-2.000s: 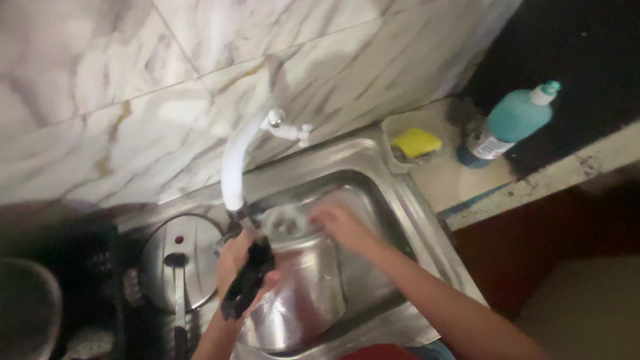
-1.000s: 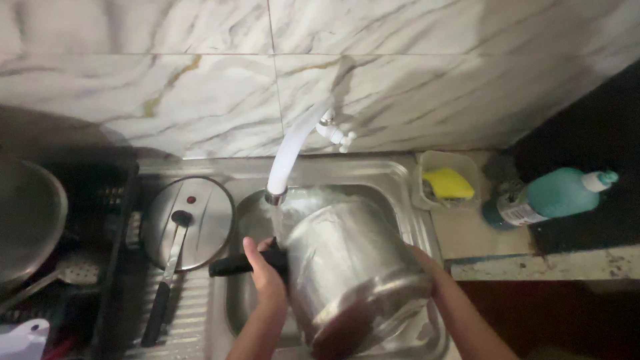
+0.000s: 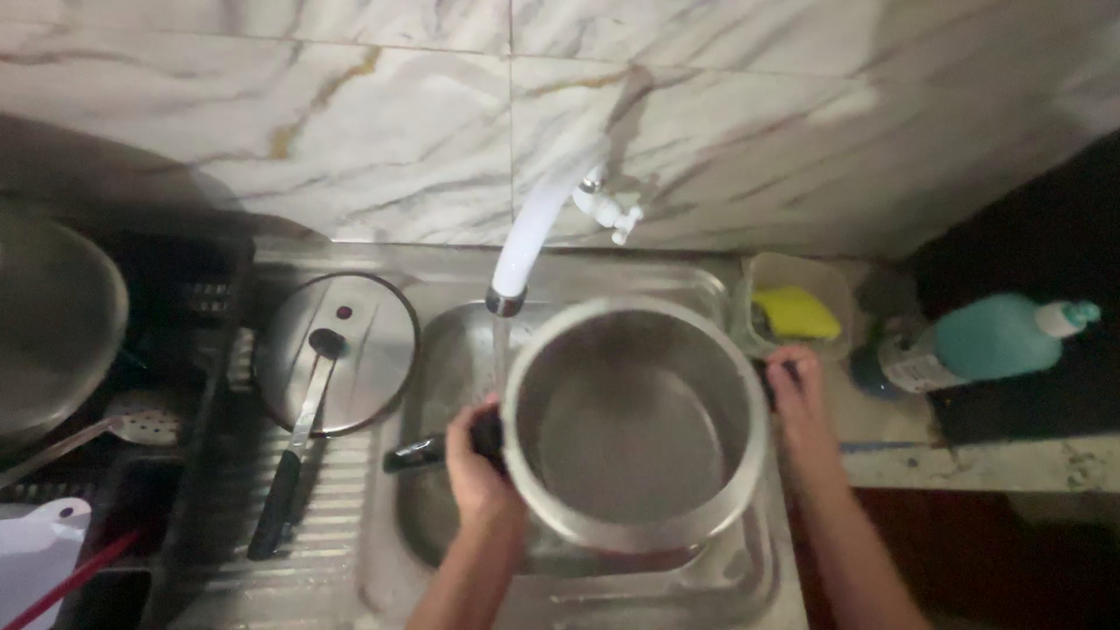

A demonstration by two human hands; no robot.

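Note:
A metal pressure cooker pot is held over the sink basin, its open mouth facing up toward me. My left hand grips its long black handle close to the pot wall. On the other side my right hand grips the short black side handle. Water runs from the white faucet spout just left of the pot rim. The inside of the pot shows bare metal, slightly blurred.
A pressure cooker lid with a black handle lies on the left drainboard. Beside it are a dark rack with a large pan and a skimmer. At right stand a plastic tub with a yellow sponge and a teal soap bottle.
The pot was tilted on its side one second ago; now its mouth faces up. My right hand has moved from the pot's outer wall to the side handle.

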